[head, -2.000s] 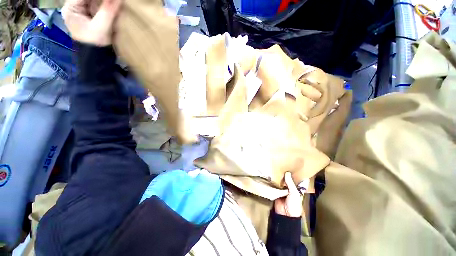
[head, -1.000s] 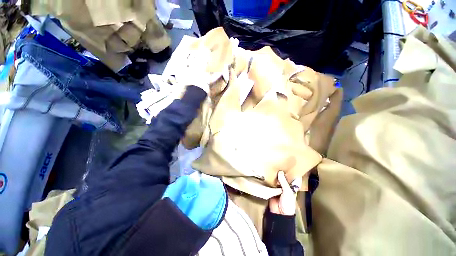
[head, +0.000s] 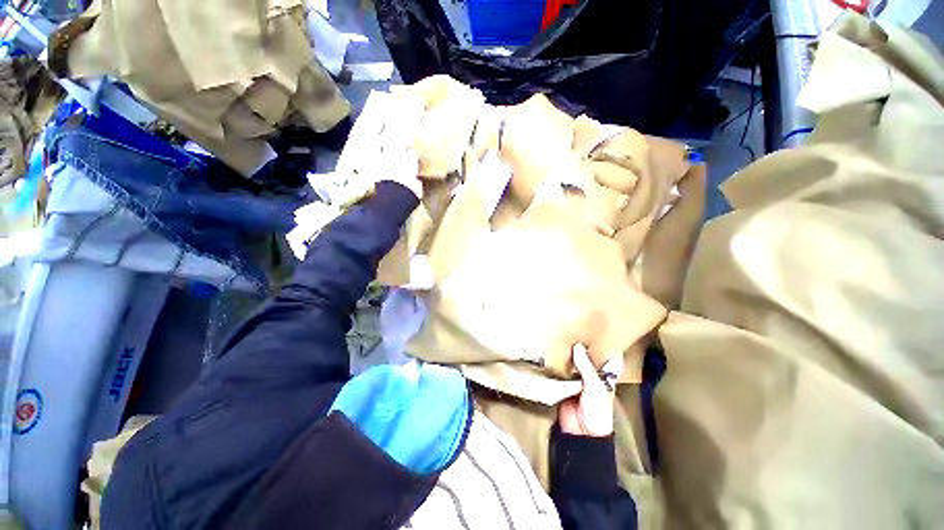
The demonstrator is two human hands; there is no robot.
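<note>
A heap of tan part-sewn pieces (head: pixel 538 155) with white bits sticking out lies in front of me. My right hand (head: pixel 588 399) pinches the near edge of the front tan piece (head: pixel 538 290), thumb on top. My left hand (head: pixel 399 160) is at the heap's left side, washed out by glare among the tan and white pieces; its fingers cannot be made out. Large tan cut panels (head: pixel 807 311) drape at the right.
Another tan pile (head: pixel 207 62) lies at the upper left, above blue denim (head: pixel 155 197). A grey JACK machine part (head: pixel 72 383) stands at the left. Black plastic (head: pixel 611 72) is behind the heap. A table edge (head: pixel 795 62) runs at the upper right.
My left arm has come down from the upper left, where it held a tan piece, to the heap. That piece is out of that hand's former place. My right hand keeps its pinch.
</note>
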